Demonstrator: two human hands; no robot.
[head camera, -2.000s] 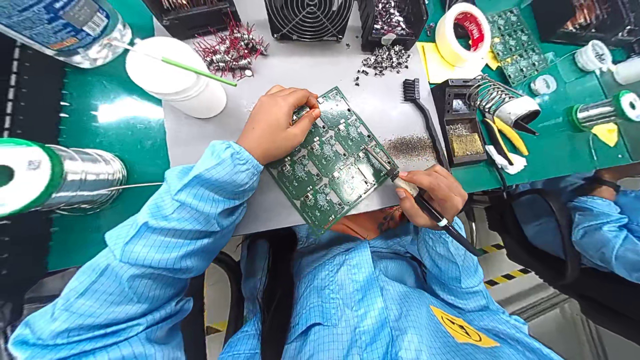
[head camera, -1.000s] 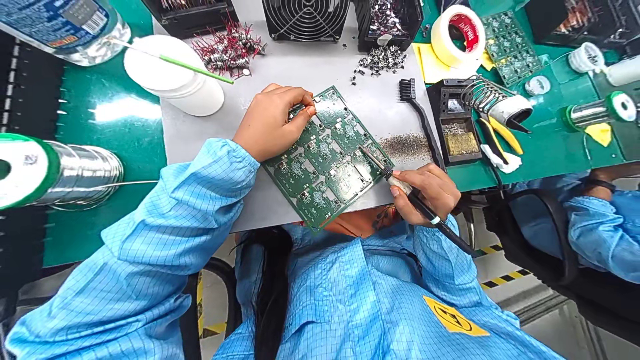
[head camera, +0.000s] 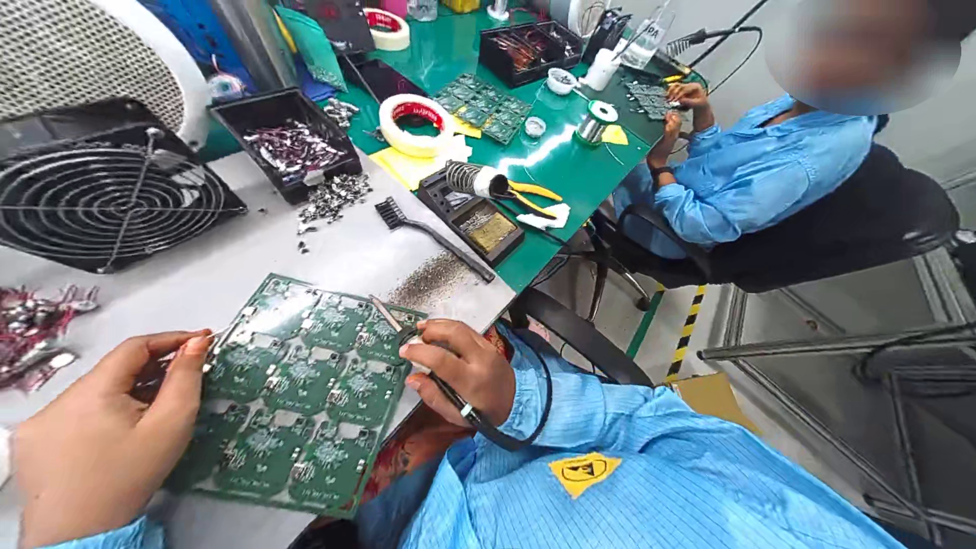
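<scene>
A green panel of printed circuit boards (head camera: 297, 389) lies tilted over the near edge of the grey mat. My left hand (head camera: 114, 431) is at its left edge, thumb and forefinger pinched together around a thin, pale piece that I cannot make out. In my right hand (head camera: 465, 374) is a soldering iron (head camera: 446, 393), its cable looping below the wrist. The iron's tip is over the panel's upper right part; whether it touches is not clear. Up and to the right of the panel, a black brush (head camera: 438, 238) lies beside brown specks.
A soldering iron stand (head camera: 473, 217), yellow-handled pliers (head camera: 534, 197) and masking tape (head camera: 415, 126) are beyond the brush. A fan (head camera: 122, 198) stands at the left, near a black bin of small parts (head camera: 286, 145) and loose metal parts (head camera: 332, 202). A co-worker (head camera: 732, 175) sits at the right.
The view has swung strongly to the right, bringing the co-worker's hands and upper body into sight. The iron stays in my right hand over the panel.
</scene>
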